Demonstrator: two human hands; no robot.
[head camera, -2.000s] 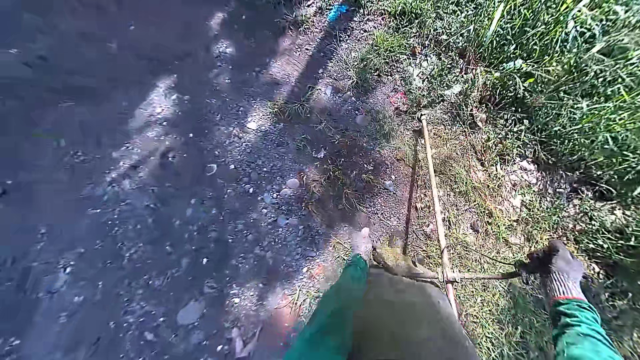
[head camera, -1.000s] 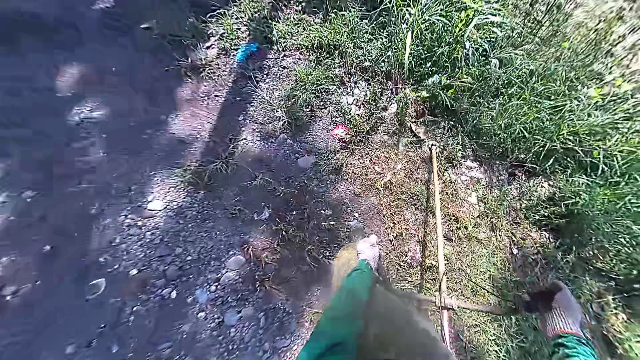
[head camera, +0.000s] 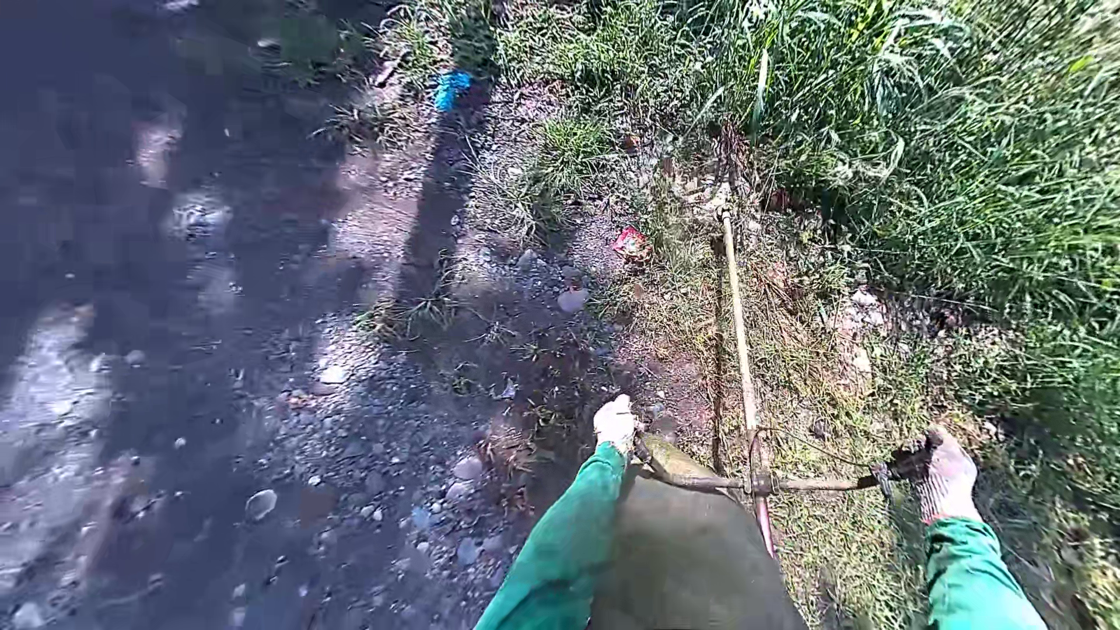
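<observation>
A brush cutter's long shaft (head camera: 739, 324) runs forward from my body, and its far end meets the grass edge, where the cutting head is too blurred to make out. A curved handlebar (head camera: 822, 483) crosses the shaft near my waist, with a thin cable beside it. My left hand (head camera: 616, 423), in a pale glove and green sleeve, is closed around the handlebar's left end. Gloved too, my right hand (head camera: 947, 472) grips the dark handle at the right end. A drab apron or cloth (head camera: 691, 551) covers my front between the arms.
Tall green grass (head camera: 962, 157) fills the right and upper right. Gravel with loose stones (head camera: 573, 300) lies at the centre and left, partly in shadow. A red wrapper-like scrap (head camera: 632, 245) lies left of the shaft, and a blue object (head camera: 451, 90) lies at the upper left.
The view has shifted, with the blue object and red scrap now further left in it. The shaft's far end is now close to the taller grass. Both hands have kept their hold.
</observation>
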